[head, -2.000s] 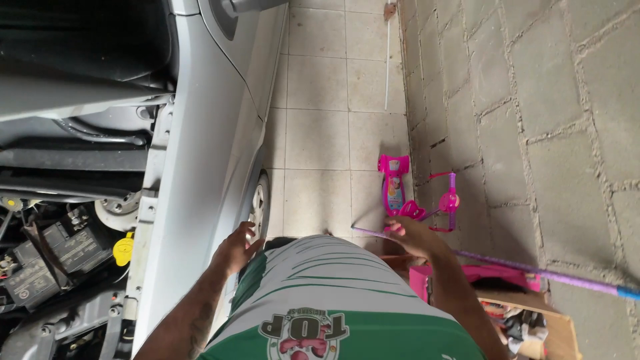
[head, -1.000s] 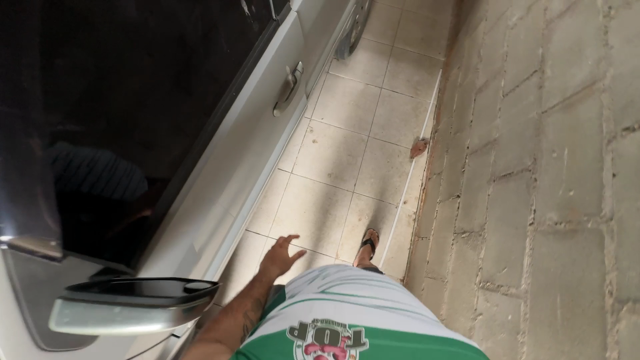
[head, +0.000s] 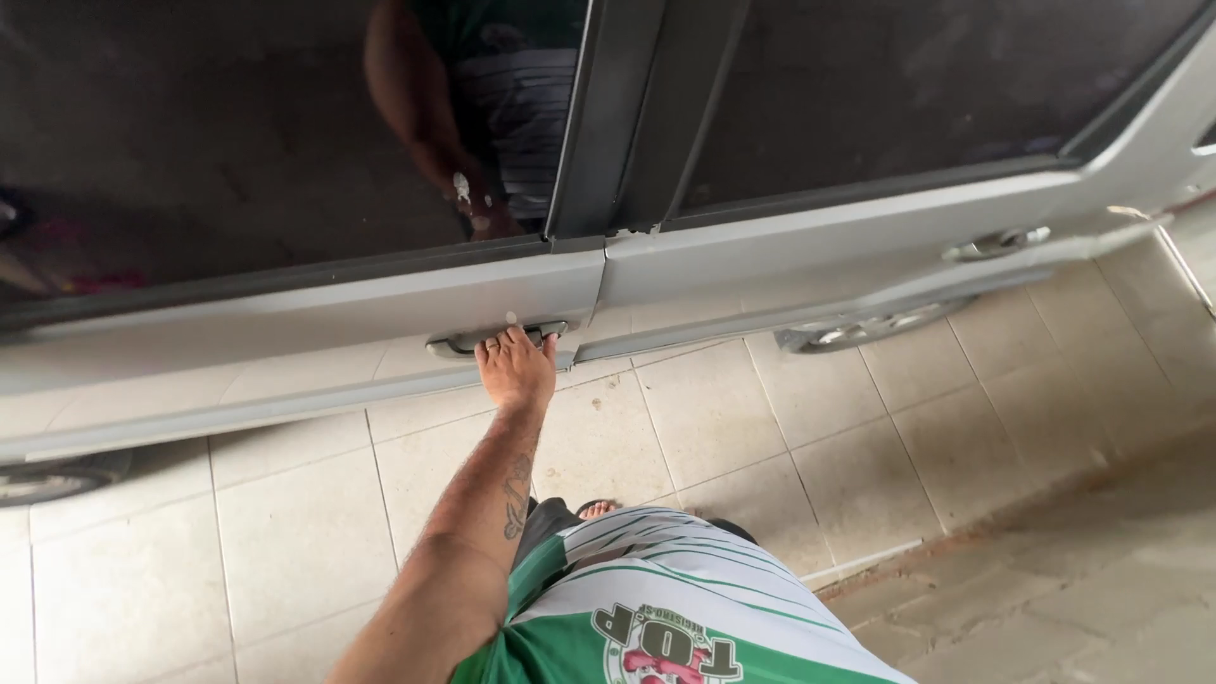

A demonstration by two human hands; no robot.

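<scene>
My left hand (head: 516,366) reaches out to the front door handle (head: 456,344) of a silver car, its fingers over the handle and partly hidden by the recess. Whether the fingers close around the handle is hard to see. The front door (head: 285,323) sits flush beside the rear door (head: 722,271), with a thin seam between them. Above the handle, the dark window glass (head: 237,133) reflects an arm and a striped shirt. My right hand is out of the view.
A rear door handle (head: 997,244) and a rear wheel (head: 874,323) lie to the right. A front wheel (head: 57,478) shows at the lower left. Pale floor tiles (head: 294,513) run beside the car, bordered by a block wall (head: 1064,579) at the lower right.
The view has turned toward the car's side, away from the open engine bay and pink toy seen earlier. My left hand, free a second ago, is now at the door handle. My right hand has left the view.
</scene>
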